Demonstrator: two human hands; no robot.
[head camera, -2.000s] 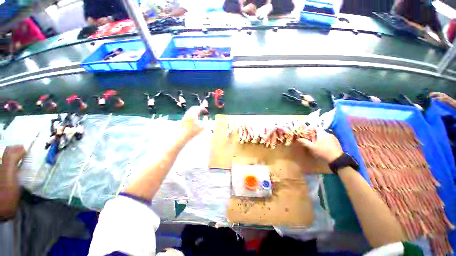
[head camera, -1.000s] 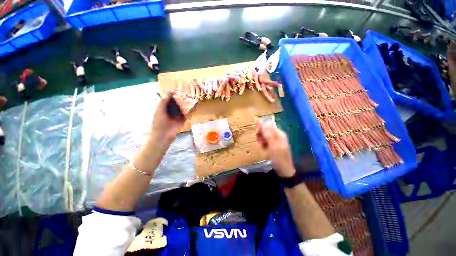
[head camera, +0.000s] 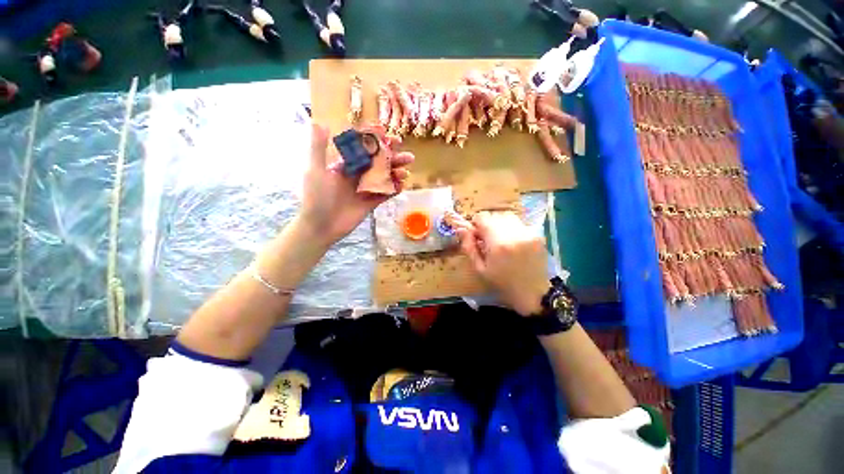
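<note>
My left hand (head camera: 335, 190) holds a figure body (head camera: 368, 159) with a dark blocky top and a pink-brown lower part, above the cardboard's left edge. My right hand (head camera: 504, 248) is closed at the small blue pot (head camera: 447, 224), fingertips together at its right rim. A thin stick may be in the fingers, but it is too small to tell. The orange pot (head camera: 415, 224) stands beside it on the pale tray (head camera: 390, 239). A row of pink-brown limb parts (head camera: 453, 109) with pale tips lies on the upper cardboard sheet (head camera: 426, 167).
The stained lower board (head camera: 416, 285) lies under the tray. Clear plastic sheeting (head camera: 69, 213) covers the left. A large blue crate (head camera: 640, 305) of limb parts stands right, two white bottles (head camera: 563, 67) by its corner. Black-and-white figure pieces (head camera: 328, 26) lie on the green belt (head camera: 120, 56).
My left hand has moved from the belt edge to above the cardboard and now holds the body. My right hand has moved from the limb row to the blue pot. The view has tilted down.
</note>
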